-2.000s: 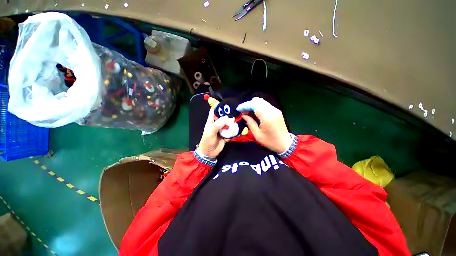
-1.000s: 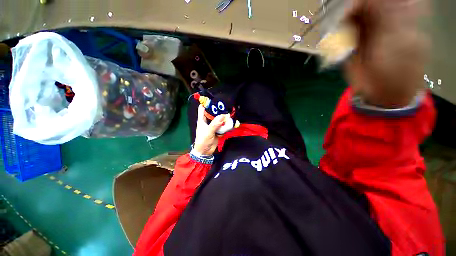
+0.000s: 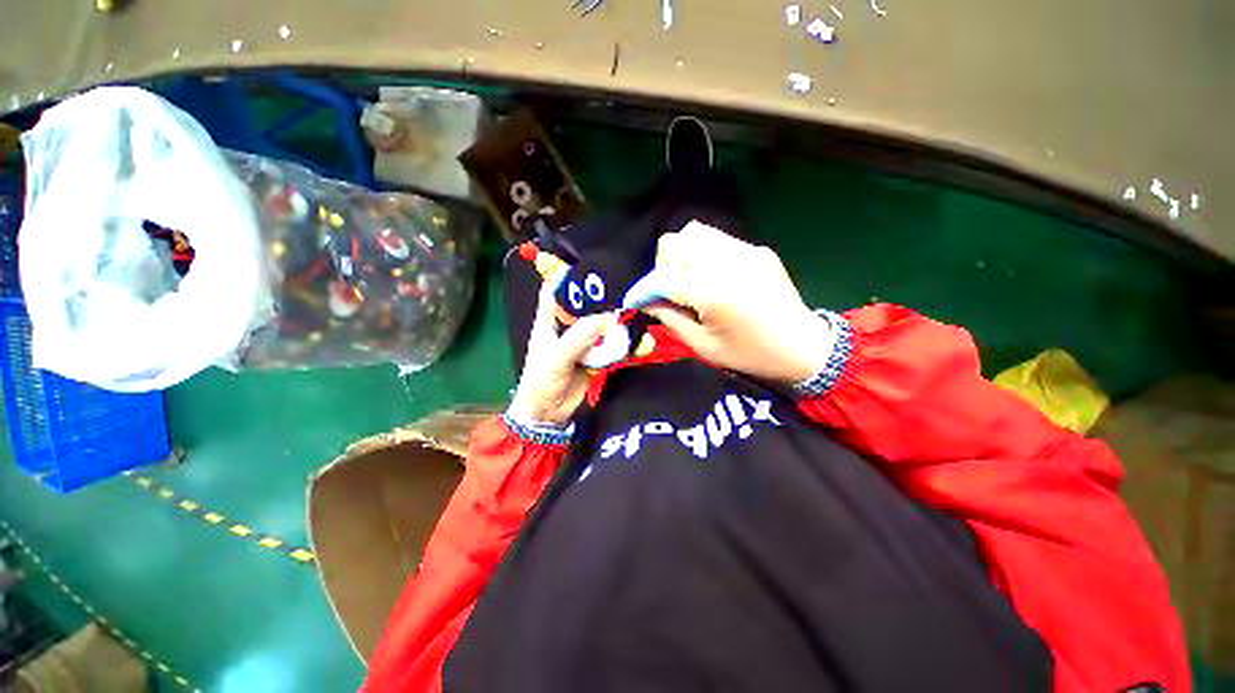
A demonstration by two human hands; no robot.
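A small plush penguin [image 3: 585, 290] with white-ringed eyes, a white belly and a red-tipped yellow part on its head is held above my lap. My left hand [image 3: 549, 366] grips it from the left side, thumb on the belly. My right hand [image 3: 725, 301] is at the penguin's right side, fingers pinched together close to the red band. A pale patch shows at its fingertips. Whatever is between those fingertips is too small to make out.
The brown table edge [image 3: 759, 95] curves across the top, with white scraps on it. A white bag [image 3: 81, 271] and a clear sack of toys stand left, above a blue crate [image 3: 95, 431]. An open carton [image 3: 386, 521] is beside my left arm. A yellow sack [image 3: 1054, 390] lies right.
My right hand swung out blurred to the upper right one second ago and is now back at the penguin. My left hand kept its hold on the penguin.
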